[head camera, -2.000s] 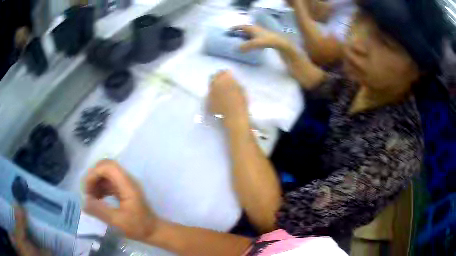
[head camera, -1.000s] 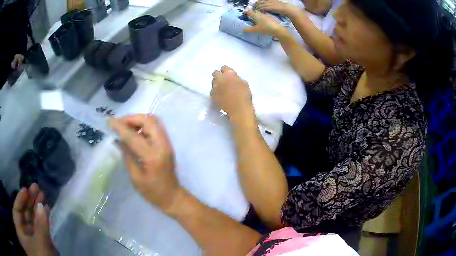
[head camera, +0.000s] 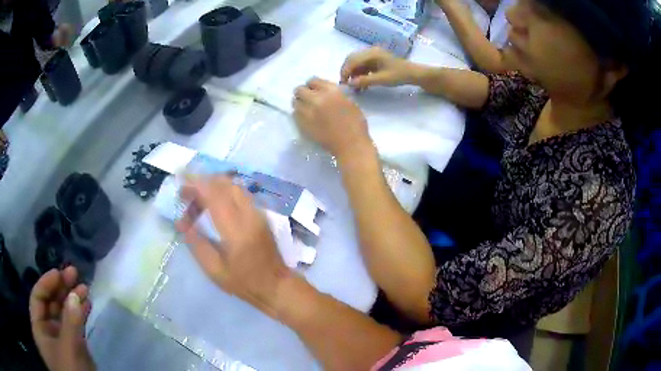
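Observation:
A pale blue and white product box lies on the plastic-covered bench, with white end flaps sticking out at both ends. My right hand is over its left and middle part, fingers apart and blurred; whether it grips the box cannot be told. The hand hides part of the box. My left hand is at the lower left, empty, with fingers loosely curled, beside dark moulded cups.
A neighbour sits at the right, both hands together over the bench sheet. A closed box lies behind those hands. Small black fittings lie behind my box's left end. More dark cups stand at the back left.
The box, in my left hand at the lower left two seconds before, now lies under my right hand. The neighbour's far hand has left the closed box and joined the near hand.

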